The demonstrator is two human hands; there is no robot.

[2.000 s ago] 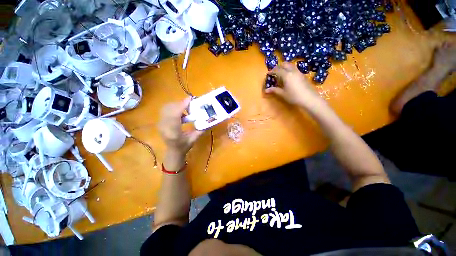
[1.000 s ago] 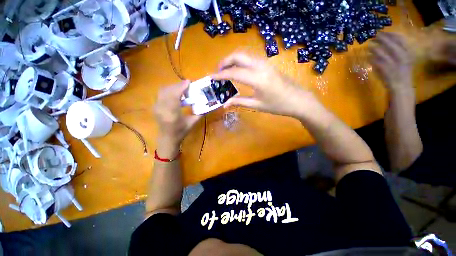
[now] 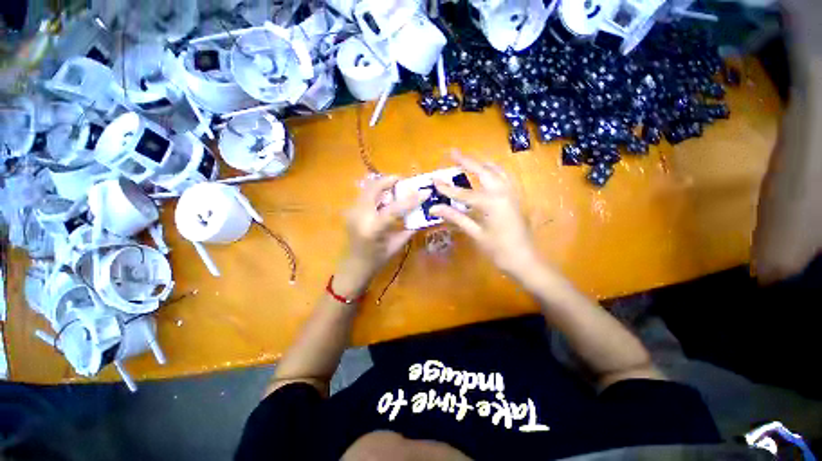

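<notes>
A white camera housing [image 3: 417, 186] is held above the tabletop in front of me, with a dark window at its right end. My left hand [image 3: 379, 225] grips its left side. My right hand [image 3: 494, 214] is at its right side, with fingers on a black square part [image 3: 434, 203] at the middle of the housing face. Fingers partly hide the part, so whether it sits fully in the window cannot be told. Thin lead wires [image 3: 394, 277] hang below the housing.
White housings with antennas are heaped at the left [image 3: 135, 144] and far side. One round white housing [image 3: 213, 213] stands nearer. Black square parts [image 3: 613, 99] are piled at the far right. Small clear pieces [image 3: 439, 239] lie below my hands. Another person's arm [image 3: 793, 153] is at the right.
My right hand has come from the black pile to the housing with a black part, which now lies over the housing's middle. The other person's arm has moved. The whole view has shifted.
</notes>
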